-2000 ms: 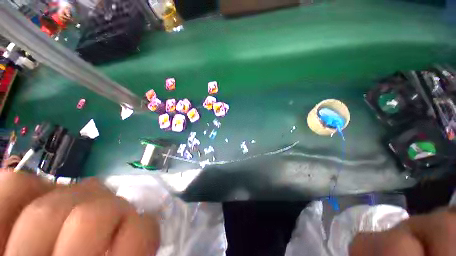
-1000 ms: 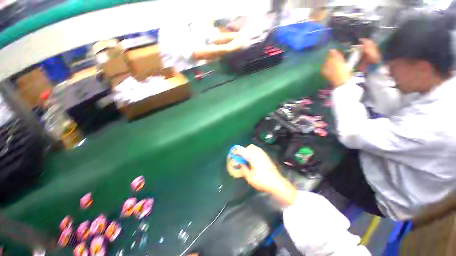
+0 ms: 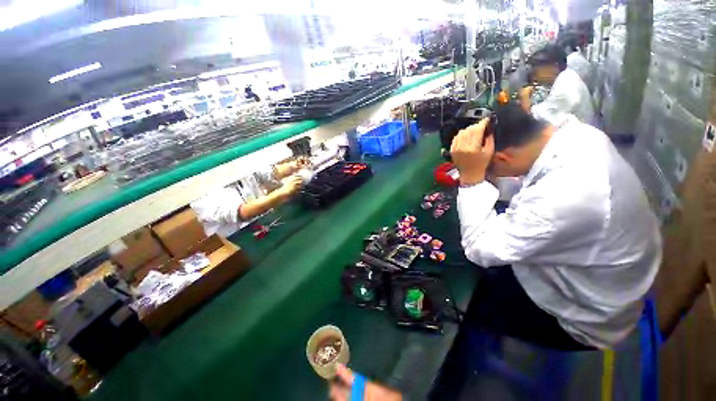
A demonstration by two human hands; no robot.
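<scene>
The cream round tub (image 3: 327, 351) is near the bottom centre, its open top facing up, with small bits inside. My right hand (image 3: 369, 389) is at the bottom edge, partly cut off. Its fingers are on the tub's lower right rim and hold it. A bright blue band (image 3: 359, 387) lies across this hand. My left hand is not in view.
Black units with green centres (image 3: 414, 302) lie beyond the tub. Pink pieces (image 3: 425, 239) and black trays (image 3: 336, 184) are farther along. An open carton (image 3: 192, 290) stands at left. A person in a white smock (image 3: 557, 235) sits at right, close to the bench.
The view has swung up and right, showing more of the hall. The blue item no longer covers the tub's opening. My left hand, visible two seconds ago, is out of view.
</scene>
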